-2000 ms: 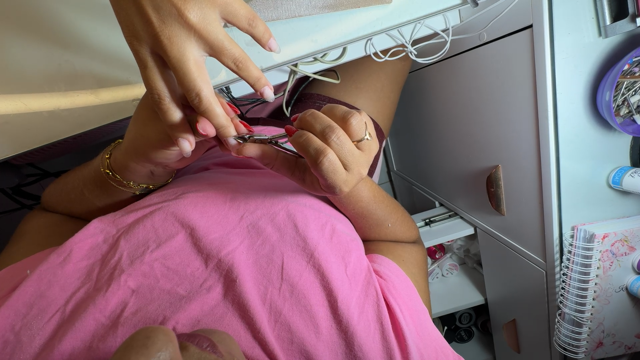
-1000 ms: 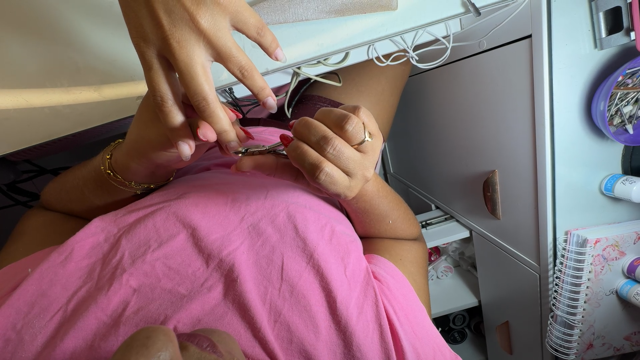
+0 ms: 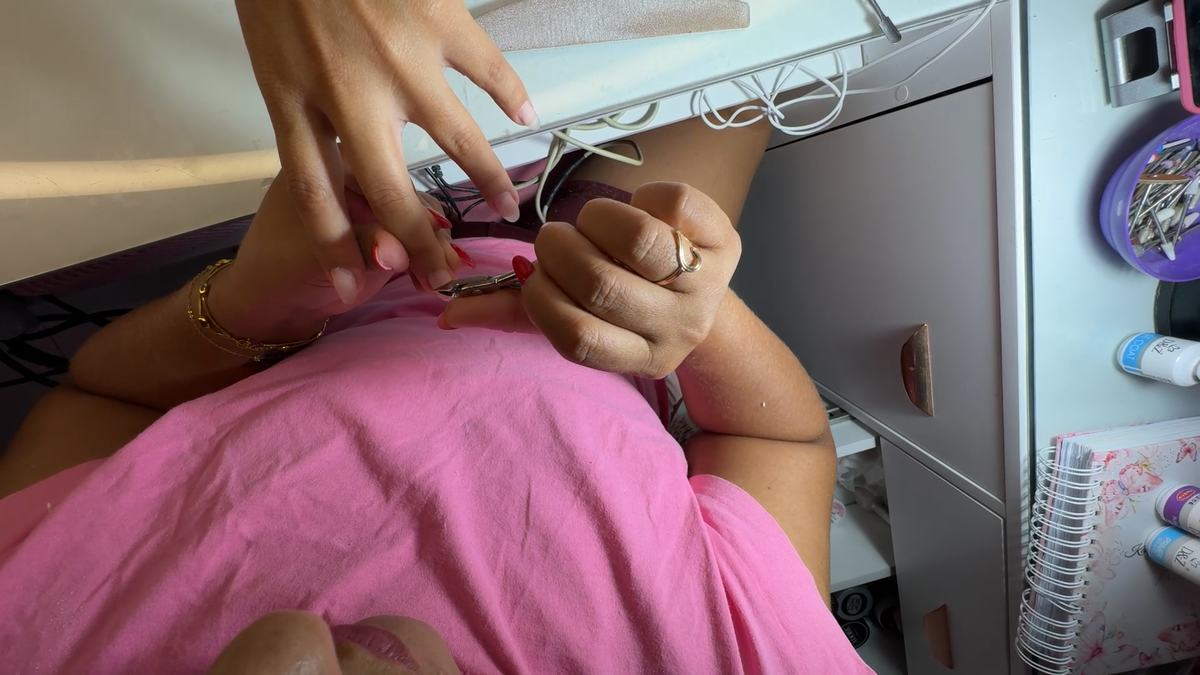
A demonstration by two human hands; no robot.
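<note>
My right hand (image 3: 628, 281), with a gold ring, is closed around metal cuticle nippers (image 3: 480, 284). Their tips meet a fingertip of another person's hand (image 3: 375, 112), which reaches in from the top with its fingers spread. My left hand (image 3: 309, 244), behind that hand and partly hidden by it, holds the same finger near its tip between red-nailed fingers. A gold bracelet (image 3: 208, 314) circles my left wrist.
A sparkly strip (image 3: 619, 21) lies on the white table (image 3: 787, 42). White cables (image 3: 778, 103) hang under its edge. At right are a grey drawer cabinet (image 3: 881, 244), a purple bowl (image 3: 1116, 202) of metal bits, a white bottle (image 3: 1158, 358) and a spiral notebook (image 3: 1106, 487) with small bottles on it.
</note>
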